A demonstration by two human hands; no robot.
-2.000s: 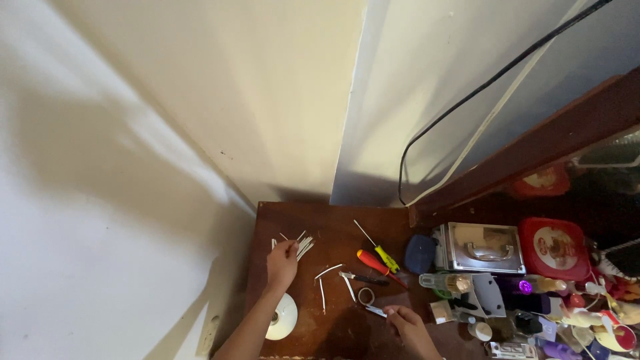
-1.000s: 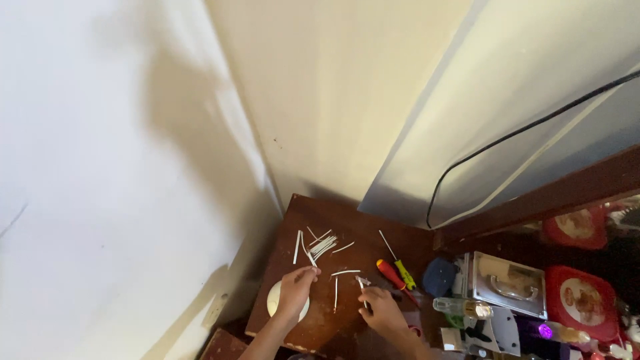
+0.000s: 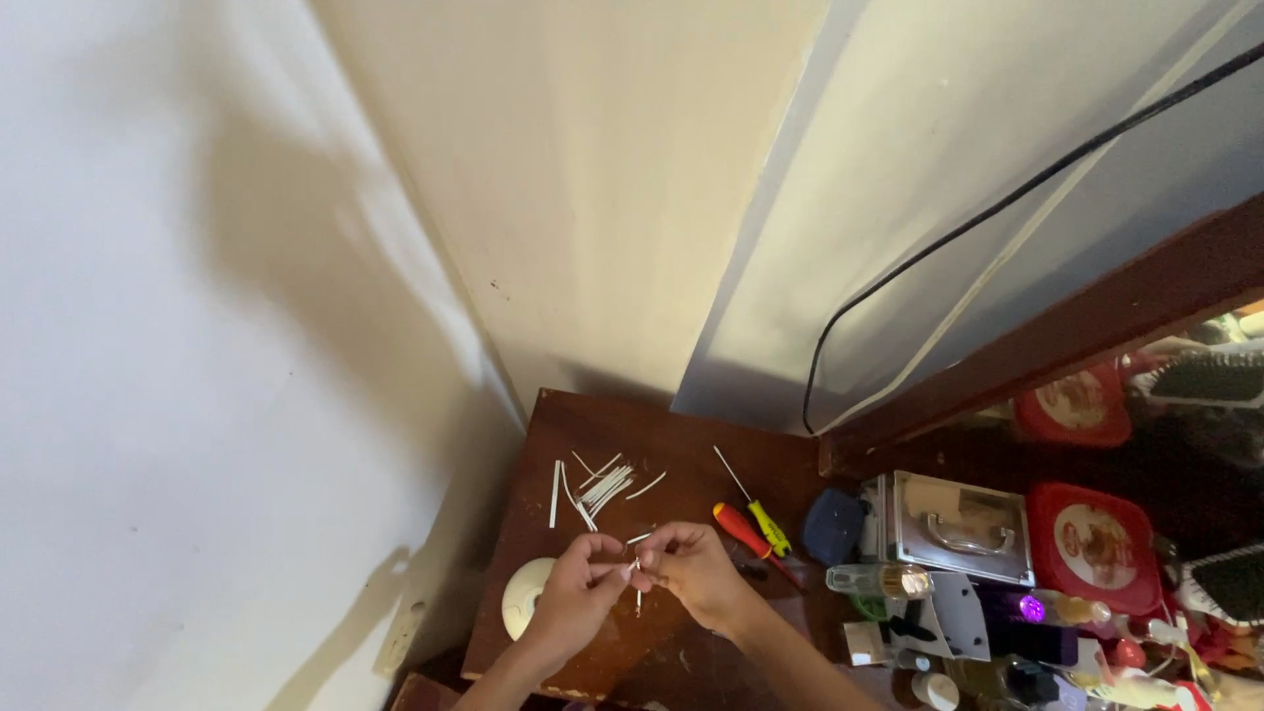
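My left hand point(image 3: 585, 588) and my right hand point(image 3: 691, 573) meet over the brown wooden tabletop point(image 3: 583, 420), fingertips nearly touching. Between them they pinch a short piece of white wire point(image 3: 633, 567). Another white piece point(image 3: 639, 598) shows just below the fingers. Past my left hand lies a loose pile of short white wire pieces point(image 3: 604, 488). A round cream-white object point(image 3: 524, 592) sits partly behind my left hand. Beyond my right hand lie a red and orange screwdriver point(image 3: 743, 528) and a yellow-green screwdriver point(image 3: 768, 526).
A silver case point(image 3: 963, 526), a dark blue box point(image 3: 833, 526), a red-lidded container point(image 3: 1094, 548) and crowded bottles point(image 3: 879, 581) stand at the right, by a wood-framed mirror point(image 3: 1076, 341). Walls border the tabletop; a black cable point(image 3: 948, 237) hangs along one.
My hands were apart two seconds ago and have come together, now holding a white piece between them. The view has shifted.
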